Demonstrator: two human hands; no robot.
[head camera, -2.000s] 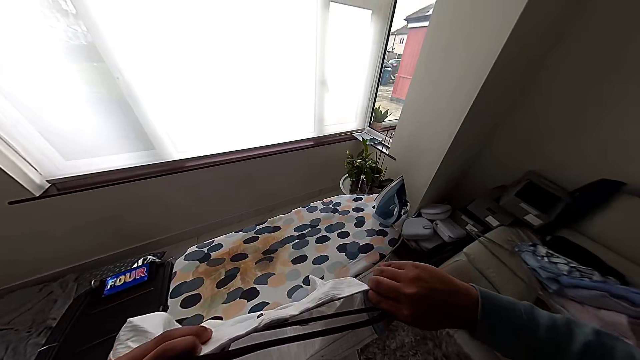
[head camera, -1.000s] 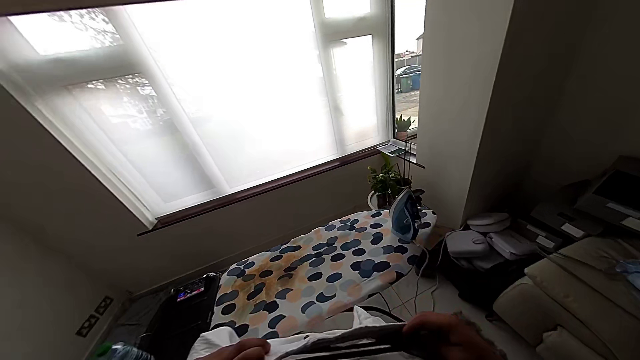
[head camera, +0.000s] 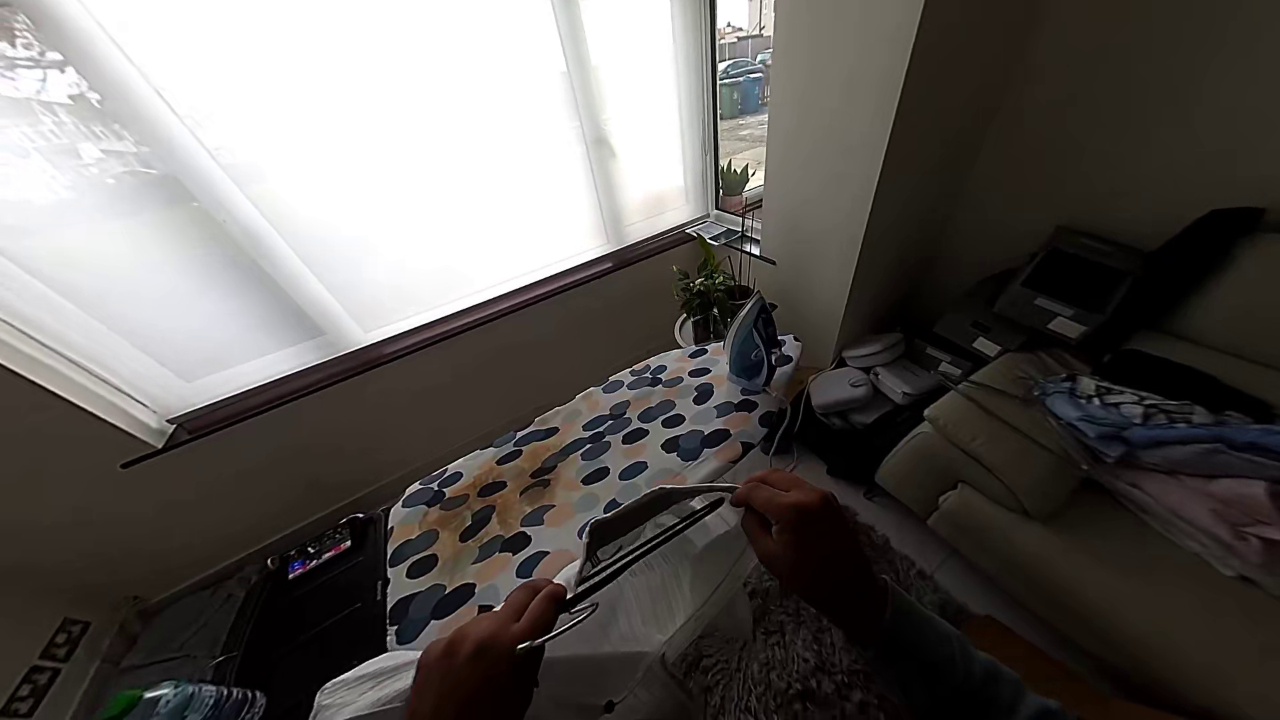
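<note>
A white garment (head camera: 640, 610) hangs between my hands, over a dark clothes hanger (head camera: 650, 547) whose metal hook (head camera: 565, 630) points down near my left fingers. My left hand (head camera: 490, 650) pinches the garment and hanger at the lower left end. My right hand (head camera: 795, 525) grips the fabric at the other end, beside the hanger's tip. Beyond them lies an ironing board with a dotted cover (head camera: 590, 440), brown-stained toward the left. A blue steam iron (head camera: 752, 345) stands upright on its far right end.
To the right is a beige leather sofa (head camera: 1010, 540) with piled clothes (head camera: 1150, 430). White cases (head camera: 840, 390) sit between sofa and board, near the iron's cord. Potted plants (head camera: 705, 290) stand by the window. A plastic bottle (head camera: 190, 700) is at lower left, below a black case (head camera: 310, 620).
The garment and hanger now show more fully between my hands, raised in front of the board. The hanger's hook has come into sight. The iron still stands on the board.
</note>
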